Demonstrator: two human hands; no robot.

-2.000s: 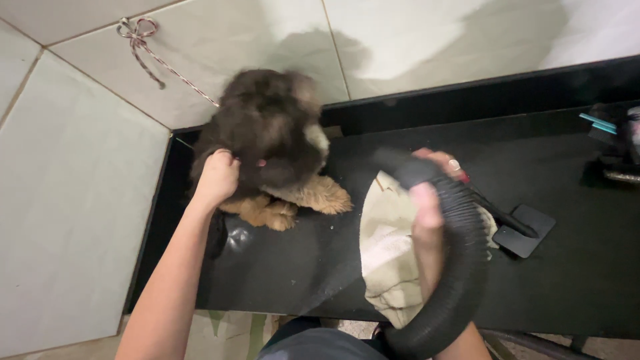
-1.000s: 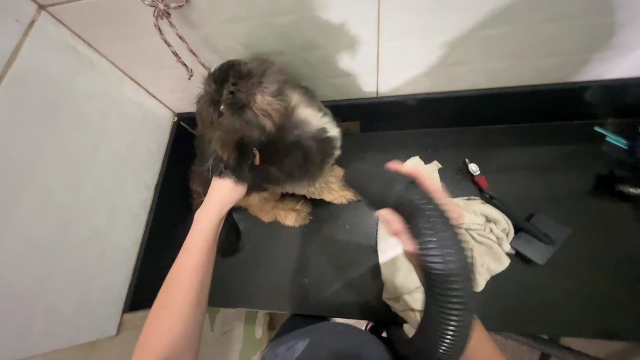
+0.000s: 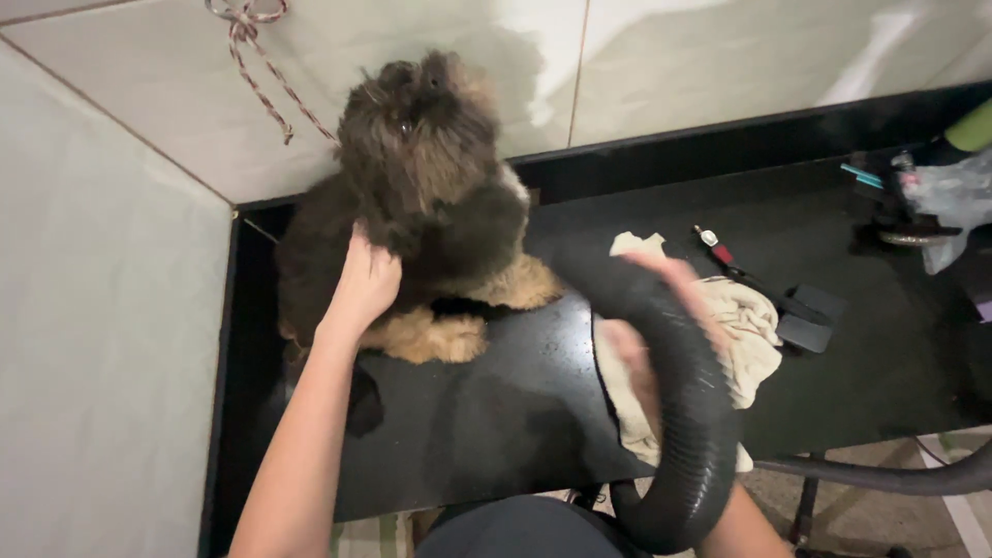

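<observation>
A fluffy dark dog [image 3: 434,194] with tan paws lies on the black table [image 3: 496,418], its head raised. My left hand [image 3: 368,275] is at the side of its neck, fingers closed in the fur. Blurred by motion, my right hand [image 3: 666,310] grips a black corrugated hose [image 3: 697,418] near its end, which points toward the dog's chest and front paws. The hose curves down toward my body. Under and beside my right hand lies a crumpled cream towel [image 3: 744,333].
A pet slicker brush [image 3: 810,318] with a black handle lies right of the towel. Farther right are a plastic bag [image 3: 949,198] and dark items. A knotted cord [image 3: 260,85] hangs at the tiled wall, which closes off the back and left.
The dog's head has risen and its muzzle now points upward. My left hand stays at its neck. The hose end in my right hand keeps moving beside the dog. The view has shifted.
</observation>
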